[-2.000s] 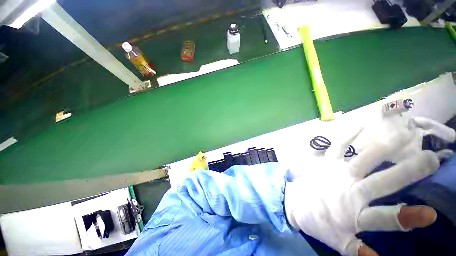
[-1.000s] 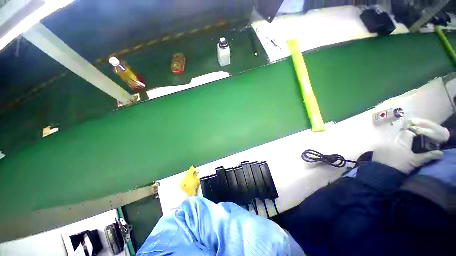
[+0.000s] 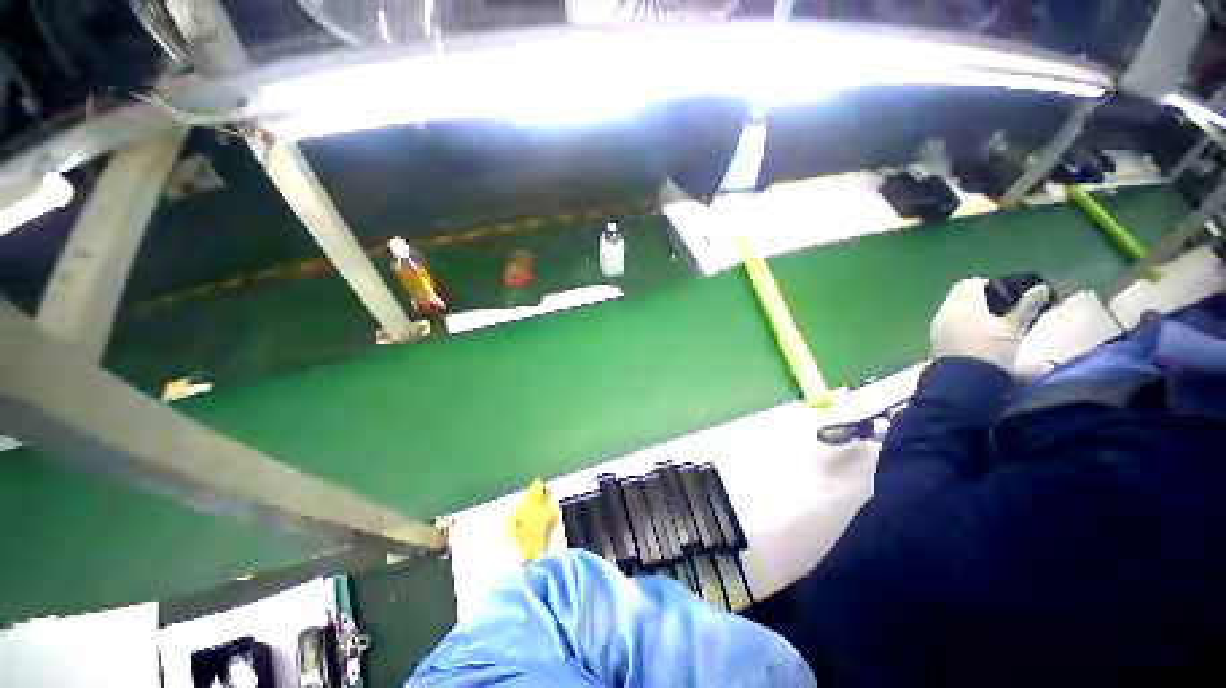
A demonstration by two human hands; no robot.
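Neither of my hands is in view. A light blue sleeve (image 3: 605, 625) of mine shows at the bottom centre, and its hand is hidden or outside the picture. Just beyond it, several long black units (image 3: 655, 513) lie side by side on the white bench strip (image 3: 793, 491). More units lie partly hidden at their lower end. A crumpled yellow item (image 3: 534, 520) lies to their left. A dark coiled cord (image 3: 844, 432) lies to their right, partly covered by another person's arm.
Another person in dark blue (image 3: 1035, 538) fills the right side, a gloved hand (image 3: 979, 323) holding a black object. A green belt (image 3: 538, 403) crosses beyond the bench, with lime-green bars (image 3: 787, 329). Bottles (image 3: 612, 251) stand beyond. A metal post (image 3: 202, 430) crosses the left.
My gloved hand, seen reaching right two seconds ago, has gone from view. The view has tilted up, showing the tube light. The other person's hand has moved up beside the belt with the black object.
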